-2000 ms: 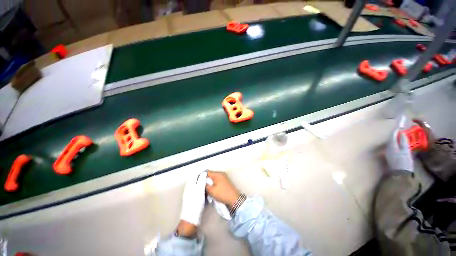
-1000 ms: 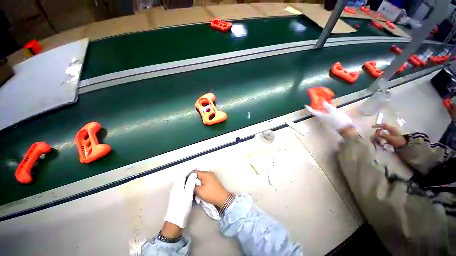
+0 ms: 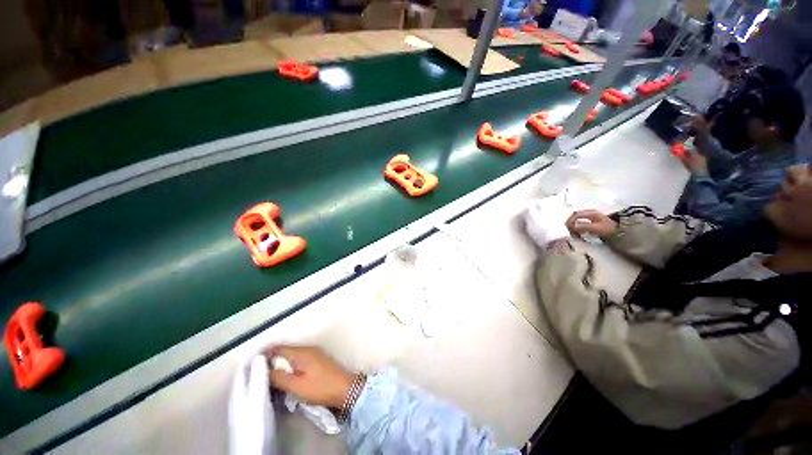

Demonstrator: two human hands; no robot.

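Note:
My left hand (image 3: 252, 404), in a white knit glove, is at the lower left, blurred and cut off by the bottom edge. It is beside my right hand, and I cannot tell whether it grips anything. My right hand (image 3: 307, 375) is bare, with a beaded bracelet at the wrist, and is bunched around a crumpled white wiping cloth (image 3: 313, 414) that hangs below the fingers. Neither hand holds an orange shell. Orange controller shells lie on the green belt in front, one (image 3: 267, 235) nearest the hands, one (image 3: 410, 175) further right and one (image 3: 33, 346) at the far left.
A small clear bottle (image 3: 405, 255) stands on the pale bench by the belt's metal rail (image 3: 463, 210). A metal post (image 3: 482, 49) rises behind. A neighbour's gloved hand (image 3: 547, 222) is over the bench at right. A white board (image 3: 16, 191) is at the left edge.
The view has swung to the right. The neighbour's gloved hand has let go of a shell on the belt and drawn back over the bench. My right hand still holds the cloth.

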